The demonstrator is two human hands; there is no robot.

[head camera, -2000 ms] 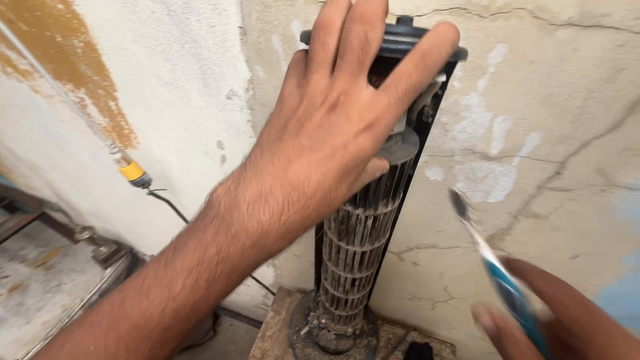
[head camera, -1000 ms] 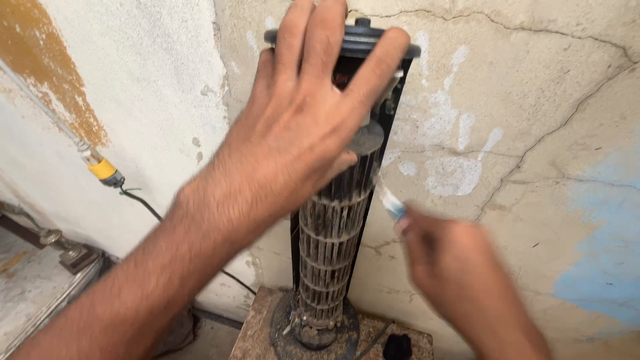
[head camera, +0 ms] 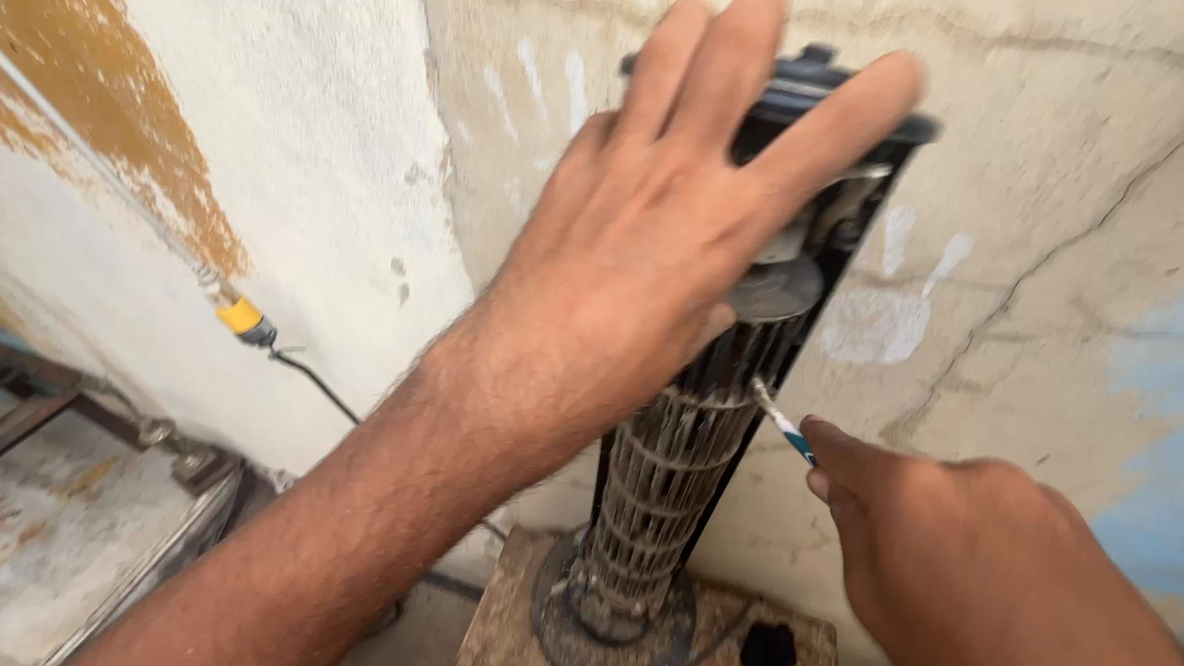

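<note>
A dusty tower fan with its cylindrical blower wheel [head camera: 666,472] exposed stands upright, leaning slightly right in the view. My left hand [head camera: 666,203] is spread over its dark top cap [head camera: 814,83], fingers on the cap and the thumb near the disc at the wheel's upper end. My right hand [head camera: 953,518] grips a white and teal toothbrush [head camera: 786,433] by its handle. The brush head touches or lies very near the upper fins at the wheel's right side. Thick dust clings to the fins and rings. My left palm hides part of the housing.
The fan's round base [head camera: 615,610] rests on a worn wooden stand [head camera: 495,601], with a black object [head camera: 768,643] at its right. A cracked wall [head camera: 1036,388] is close behind. At left are a yellow-banded cable connector [head camera: 242,316] with a black cord and a metal-edged surface [head camera: 55,555].
Two seconds ago the toothbrush was held away from the fan, at the right; now its head is at the fins. My left hand has stayed at the fan's top.
</note>
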